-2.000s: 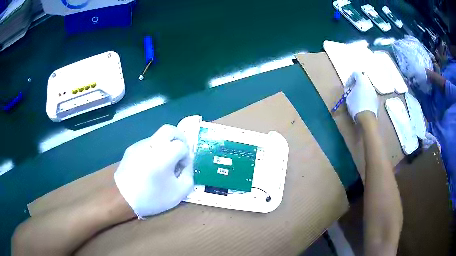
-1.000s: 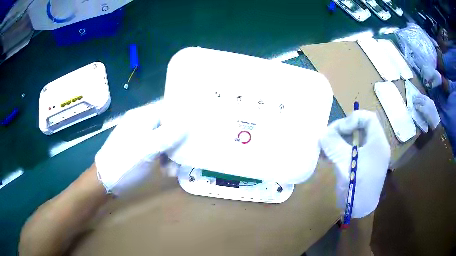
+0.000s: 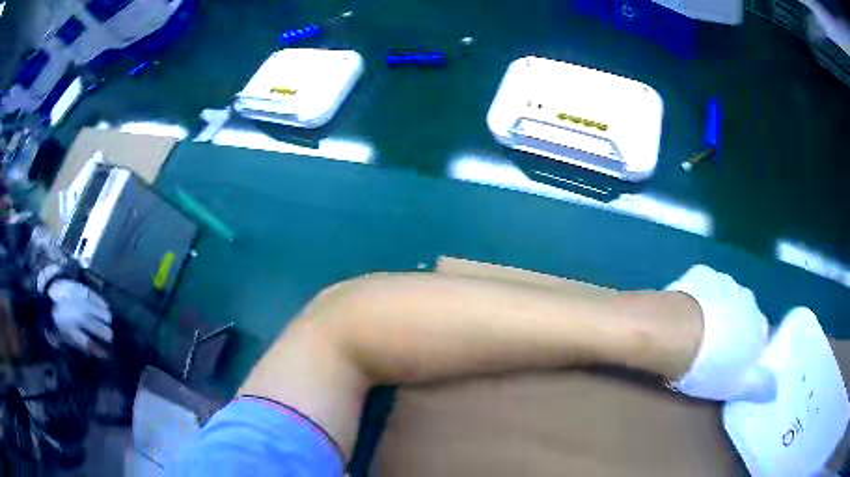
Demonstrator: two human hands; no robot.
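My left hand point(image 3: 732, 340), in a white glove, is at the right side of the picture, its forearm stretched across the cardboard mat point(image 3: 559, 419). Its fingers are on the edge of the white top cover point(image 3: 792, 401), which has a small ring logo and is cut off by the right part of the frame. The grip itself is blurred. The bottom housing and circuit board are not visible. My right hand is out of the picture.
Two white routers point(image 3: 576, 116) point(image 3: 303, 87) with yellow ports stand on the green belt. Blue battery packs point(image 3: 714, 123) point(image 3: 416, 59) lie near them. At left are another person's gloved hand point(image 3: 79, 312) and a grey box-like device point(image 3: 130, 233).
The view has swung to the left. The top cover and my left hand now show at the right edge. My right hand and the pencil have left the picture.
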